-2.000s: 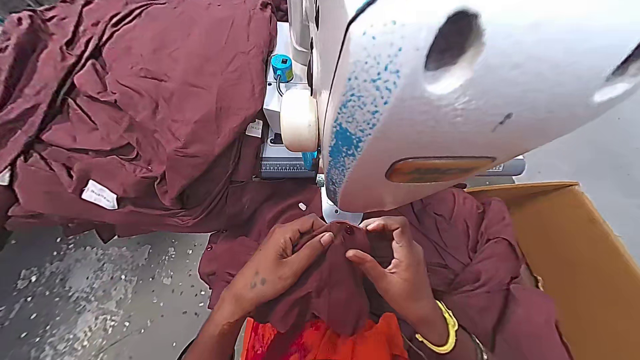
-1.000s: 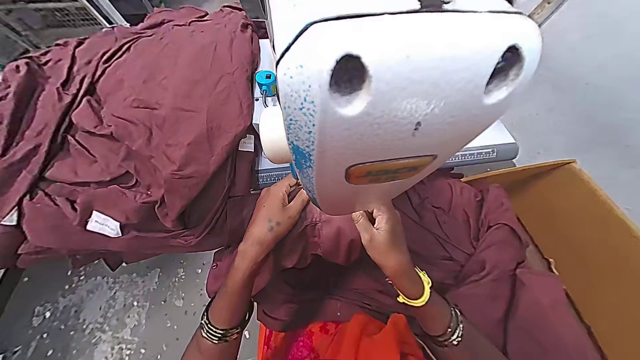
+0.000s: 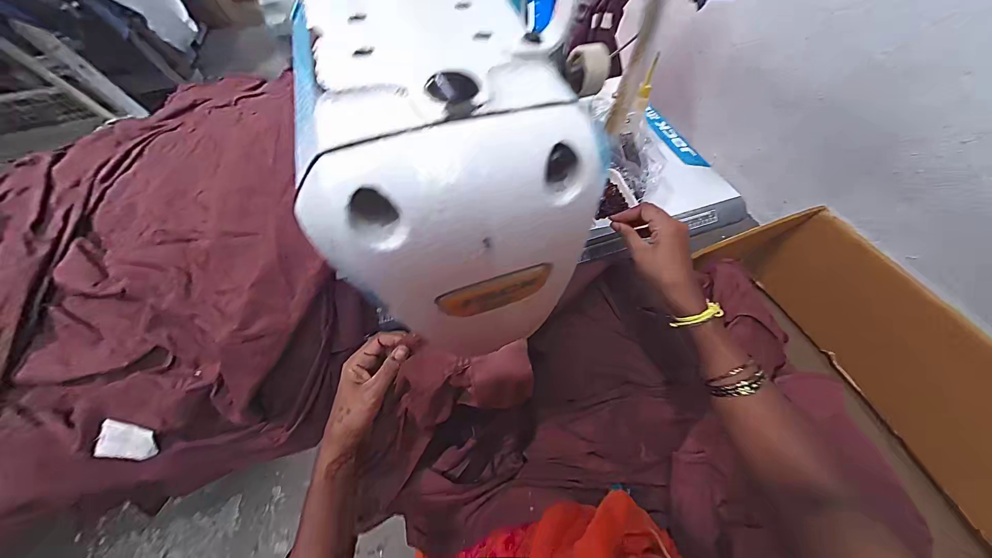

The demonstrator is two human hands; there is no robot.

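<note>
The white head of a sewing machine (image 3: pixel 457 201) fills the upper middle and hides its needle area. A maroon garment (image 3: pixel 604 395) lies beneath it and spreads over my lap. My left hand (image 3: pixel 376 364) pinches the edge of this cloth at the lower left of the machine head. To the right of the head, my right hand (image 3: pixel 655 236) reaches over the machine bed, thumb and forefinger together beside a small heap of dark buttons or similar small pieces (image 3: pixel 612 200). Whether something tiny is between those fingertips cannot be told.
A large pile of maroon garments (image 3: pixel 178 256) with a white label (image 3: pixel 125 440) lies at the left. An open cardboard box (image 3: pixel 876 310) stands at the right, near a pale wall (image 3: pixel 837 101). Clear plastic wrap (image 3: pixel 639 159) lies on the white machine bed (image 3: pixel 697 190).
My right hand has left the cloth under the machine head and moved right and forward, to the small dark pieces. My left hand remains at the cloth. The view has shifted.
</note>
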